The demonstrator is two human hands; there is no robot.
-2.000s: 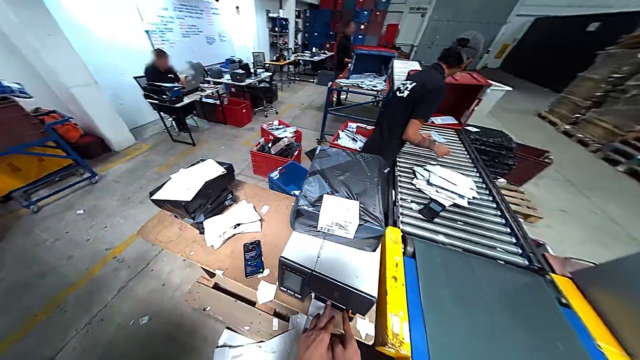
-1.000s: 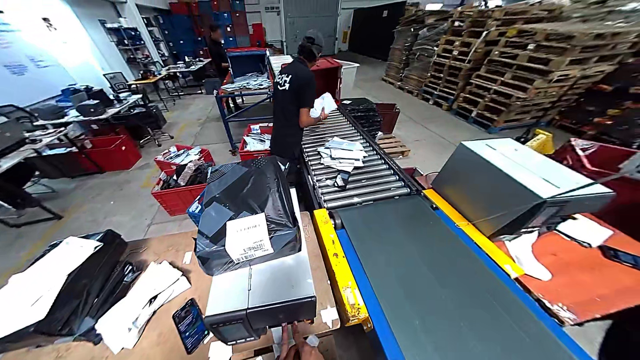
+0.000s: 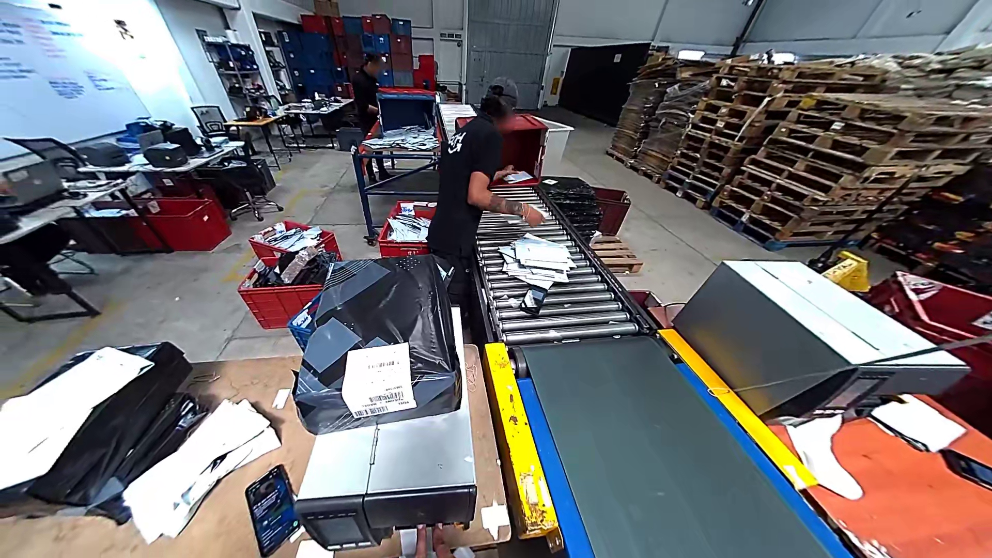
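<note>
Fingertips of one of my hands point(image 3: 431, 541) show at the bottom edge, against the lower front of a grey label printer point(image 3: 418, 465); which hand it is, I cannot tell. The rest of that hand is out of frame, and no second hand can be made out. White label paper lies beside the fingers. On the printer's rear part rests a black plastic-wrapped parcel point(image 3: 380, 310) bearing a white printed label point(image 3: 380, 378). A smartphone point(image 3: 271, 510) lies left of the printer, near a stack of white papers point(image 3: 198, 473) and another black parcel point(image 3: 116, 434) with papers on top.
A green conveyor belt point(image 3: 659, 434) with a yellow side rail point(image 3: 523, 457) runs at my right into a roller conveyor point(image 3: 562, 298) carrying white envelopes point(image 3: 539, 260). A co-worker point(image 3: 469, 178) stands beside it. Another grey printer point(image 3: 775, 333) sits across the belt; pallets point(image 3: 837, 155) stand behind.
The view has swung right, bringing the second printer into sight. The co-worker held something white about one second ago and now reaches over the rollers. My fingers stay at the printer's front.
</note>
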